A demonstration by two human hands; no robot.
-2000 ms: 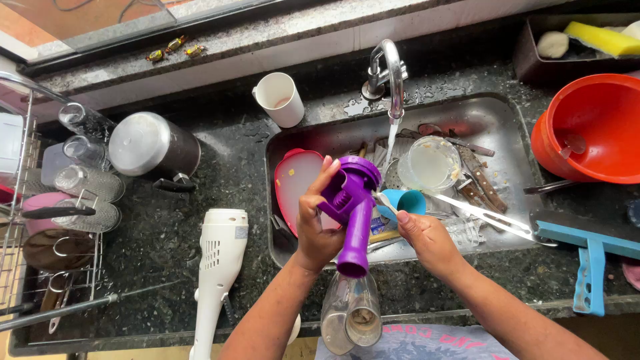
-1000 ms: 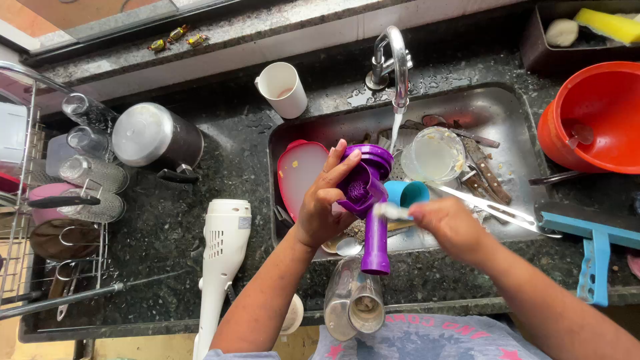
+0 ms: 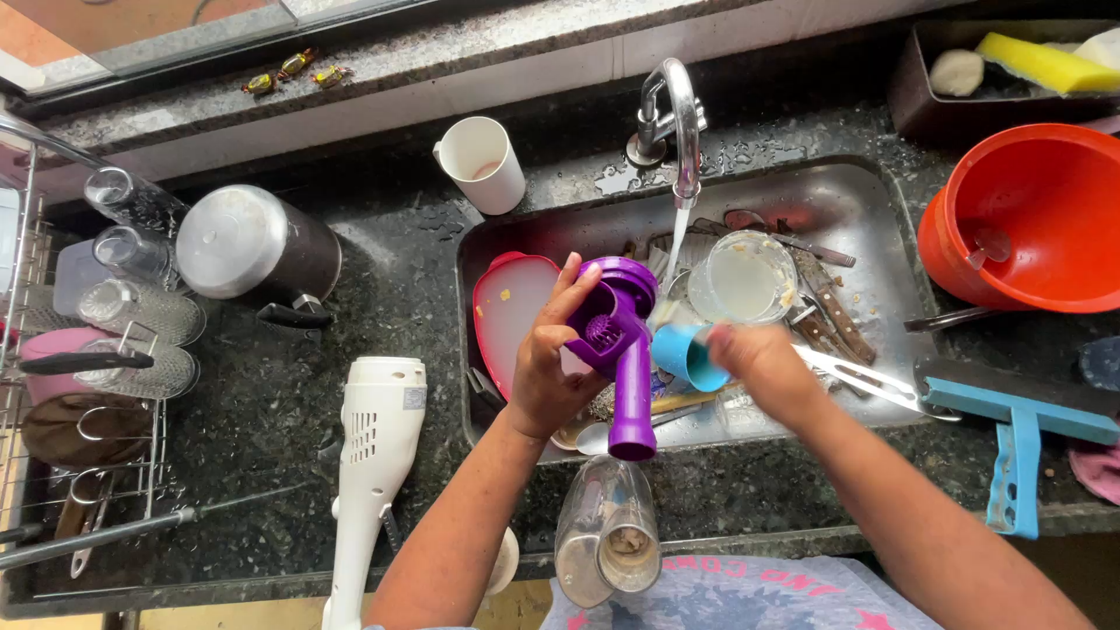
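My left hand (image 3: 553, 367) grips a purple plastic kitchen device (image 3: 623, 341), with a round top and a tube pointing down, above the sink's left half. Just right of it, my right hand (image 3: 766, 367) is blurred and its fingers are curled; what it holds cannot be made out. A blue cup (image 3: 687, 357) lies beside that hand. Water runs from the faucet (image 3: 687, 131) into the steel sink (image 3: 840, 192). In the sink are a red-rimmed lid or dish (image 3: 516, 315), a clear plastic tub (image 3: 744, 278) and several wood-handled knives (image 3: 840, 315).
A white mug (image 3: 483, 166) stands behind the sink. On the left are a pot (image 3: 258, 245), a white hand blender (image 3: 376, 455) and a wire rack (image 3: 157, 446) with glasses. Two glasses (image 3: 608, 534) are at the front edge. An orange bowl (image 3: 1024, 219) and a blue squeegee (image 3: 1019, 411) are on the right.
The light-coloured utensil seen in my right hand in the earlier frames cannot be made out now. My right hand has moved away from the purple device's tube. My left hand keeps hold of the device.
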